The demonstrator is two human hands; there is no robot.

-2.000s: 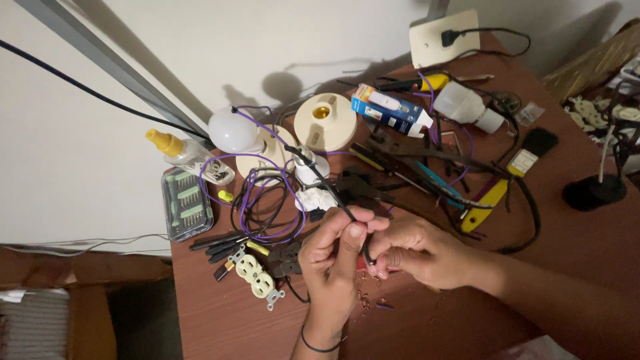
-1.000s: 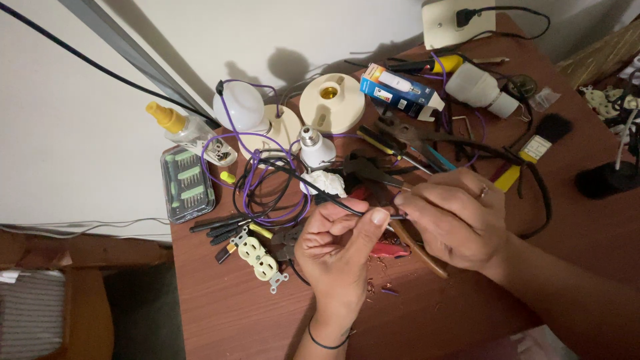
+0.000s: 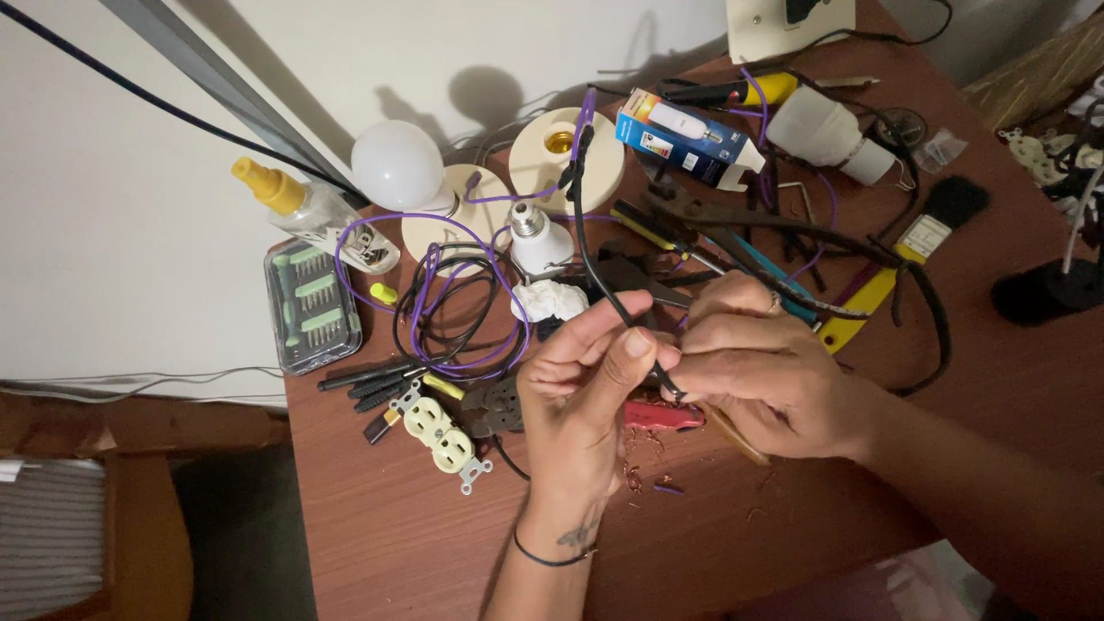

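My left hand (image 3: pixel 582 384) pinches a black electrical cable (image 3: pixel 595 267) between thumb and forefinger. The cable rises to a dark taped-looking joint with purple wire, in front of a round cream lamp holder (image 3: pixel 528 164). My right hand (image 3: pixel 759 371) closes around the cable's lower end, close to my left fingertips; a brown-handled tool (image 3: pixel 737 438) shows beneath it, and whether the hand grips it I cannot tell. Below the fingers lies a red tool handle (image 3: pixel 660 416). Copper strands (image 3: pixel 636 474) are scattered on the wood. Left of my hands lie a cream duplex outlet (image 3: pixel 437 434) and coiled black and purple wires (image 3: pixel 466 319).
A spray bottle (image 3: pixel 332 228), a bit set in a case (image 3: pixel 312 306) and LED bulbs (image 3: pixel 398 164) stand or lie at the left and back. Farther right are a bulb box (image 3: pixel 686 142), screwdrivers (image 3: pixel 655 228), a paintbrush (image 3: pixel 923 237) and a black container (image 3: pixel 1048 289). The table's left edge is near the outlet.
The cable's upper part now stands steeper, in front of the lamp holder. My right hand has closed in on the cable end beside my left fingertips, where a gap showed one second ago.
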